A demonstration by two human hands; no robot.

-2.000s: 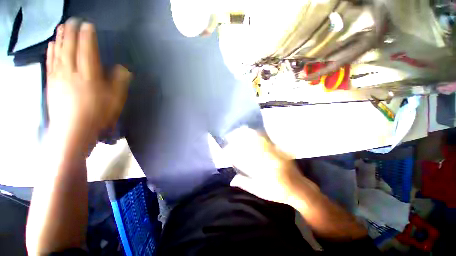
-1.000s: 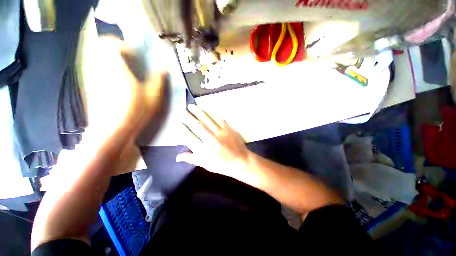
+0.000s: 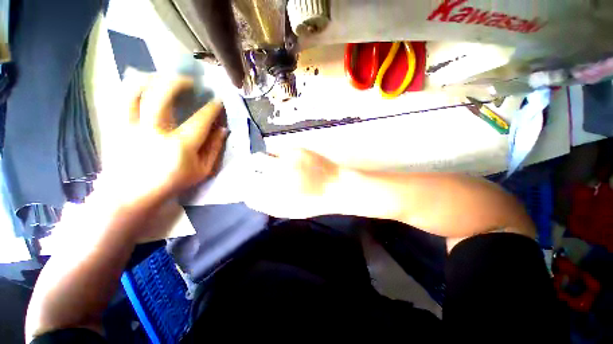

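A glare-whitened cloth panel (image 3: 232, 144) lies below the needle area (image 3: 269, 70) of the cream sewing machine. Its darker part (image 3: 225, 238) hangs over the table's front edge. My left hand (image 3: 171, 134) rests on the cloth left of the needle area, fingers bent and thumb towards the needle. My right hand (image 3: 289, 181) lies on the cloth near the front edge, right of my left hand. Its fingers are washed out by glare, so its grip is unclear. The cloth under both palms is hidden.
Stacked dark cut pieces (image 3: 80, 127) lie at the left. Red and yellow scissors (image 3: 383, 67) lie beside the machine head (image 3: 484, 20). Green-yellow snips (image 3: 491, 115) and a pale scrap (image 3: 527, 131) are at the right. A blue crate (image 3: 158, 295) sits below the table.
Since two seconds ago, my left hand has moved from the left pieces to the needle area. In the last second, my right forearm has swung up and my right hand has moved slightly lower on the cloth.
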